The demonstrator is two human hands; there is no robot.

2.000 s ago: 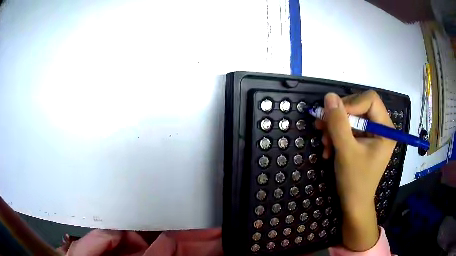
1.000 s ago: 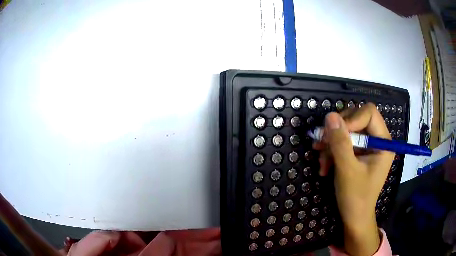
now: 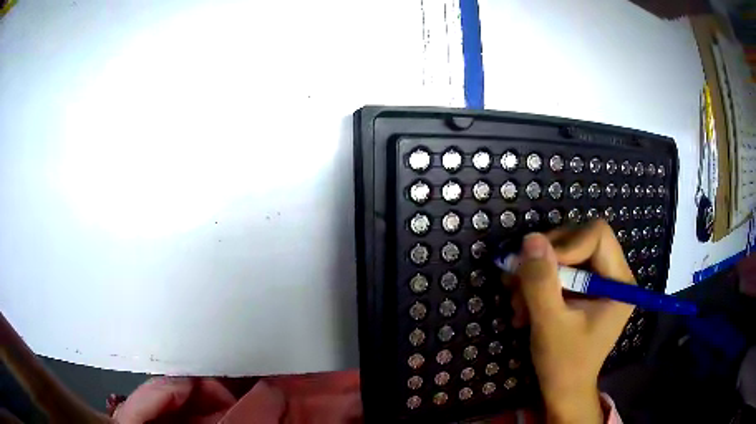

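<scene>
My right hand (image 3: pixel 572 290) holds a blue marker pen (image 3: pixel 626 291) with its tip pointing left, over the third or fourth column of a black component tray (image 3: pixel 377 248). The tip is at about the fourth row; whether it touches a part is too blurred to tell. Small round metal parts (image 3: pixel 419 160) sit one per pocket in rows. My hand and wrist hide the tray's middle and lower right. The tray lies at the near edge of the white top. My left hand cannot be seen.
Blue tape (image 3: pixel 472 54) runs from the tray's far edge across the white top (image 3: pixel 182 166). Dark loops (image 3: pixel 705 217) with a yellow part and a brown-edged board (image 3: pixel 719 108) are at the far right. Pink sleeve fabric (image 3: pixel 290 402) shows below the table edge.
My right hand and the marker have moved down the tray, from the top row to about the fourth row. The tray appears slightly further left and up in view.
</scene>
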